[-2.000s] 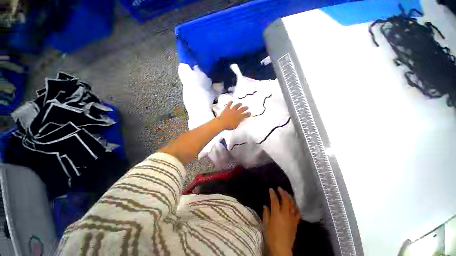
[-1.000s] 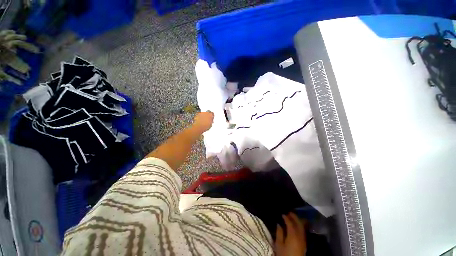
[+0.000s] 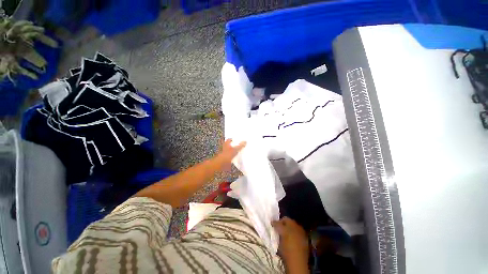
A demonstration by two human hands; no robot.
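A heap of white fabric panels (image 3: 326, 118) with thin black trim lines lies in the blue crate left of the table. My left hand (image 3: 233, 151) holds the upper part of a white fabric panel (image 3: 256, 176) at the crate's near left edge. My right hand (image 3: 290, 235) is low, near my lap, with its fingers closed on the lower end of this panel. The panel hangs stretched between the two hands. Some fingertips are hidden by the cloth.
The white table (image 3: 439, 160) with a grey edge and measuring tape (image 3: 374, 176) is at right, with a black trim bundle (image 3: 478, 75). A blue crate (image 3: 283, 37) stands behind. Black pieces with white edges (image 3: 93, 115) fill a crate at left. Gloves (image 3: 24, 48) lie upper left.
My left hand has moved from the heap to the crate's left side, then back nearer me, pulling a white panel. My right hand has risen slightly and taken hold of its lower end.
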